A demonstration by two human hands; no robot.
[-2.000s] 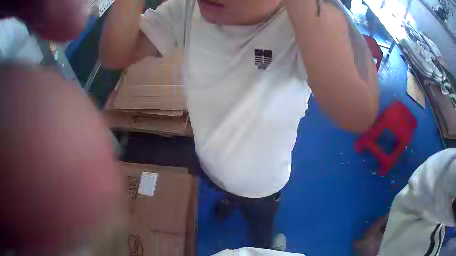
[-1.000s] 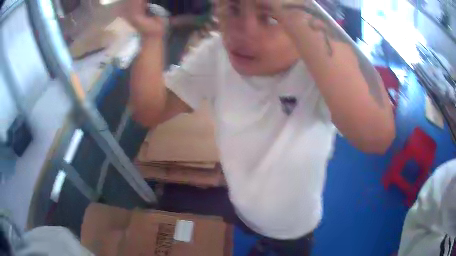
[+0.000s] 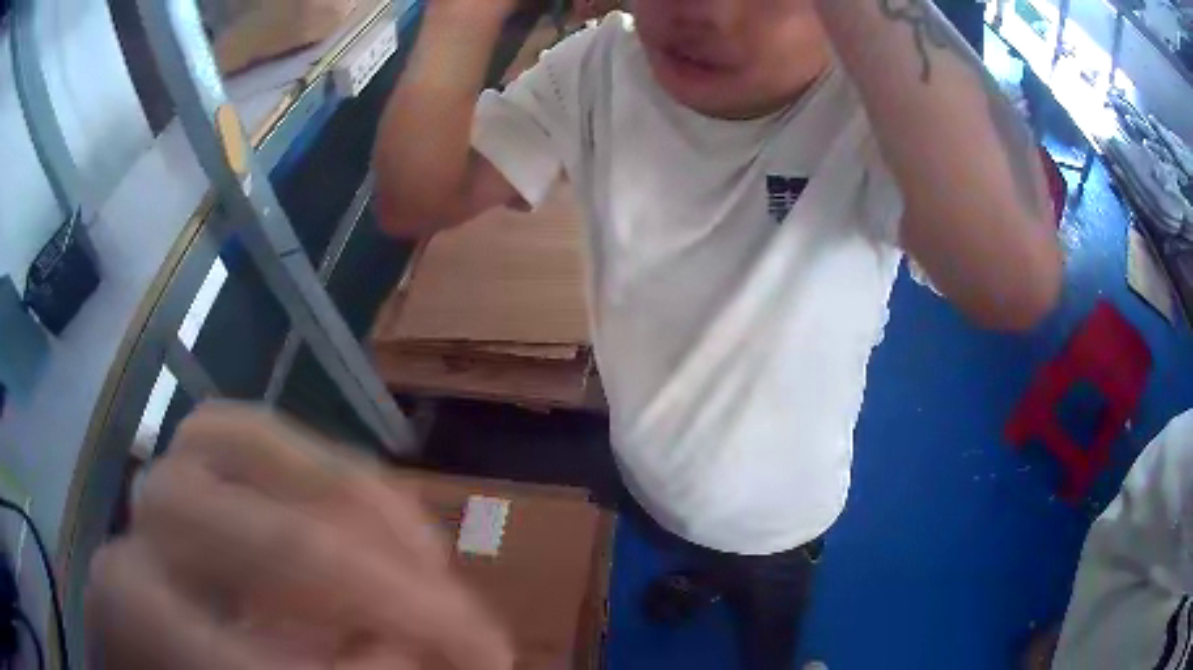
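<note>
A blurred bare hand (image 3: 288,550), apparently my left hand, is large and close to the camera at the lower left. Its fingers look curled, but blur hides whether it holds anything. It overlaps the view of a brown carton (image 3: 543,563) with a white label. I cannot make out my right hand. A white sleeve with black stripes (image 3: 1132,576) is cut off at the right edge, and I cannot tell whose it is.
A person in a white T-shirt (image 3: 733,340) stands close in front, both arms raised, hands out of frame. Flattened cardboard (image 3: 497,288) lies behind them. A metal upright (image 3: 281,268) and a white-edged line are at left. A red stool (image 3: 1086,393) stands on the blue floor (image 3: 942,524).
The large blurred skin shape at left was gone a second ago; a curled hand now shows at the lower left. The person's face is again mostly cut off above.
</note>
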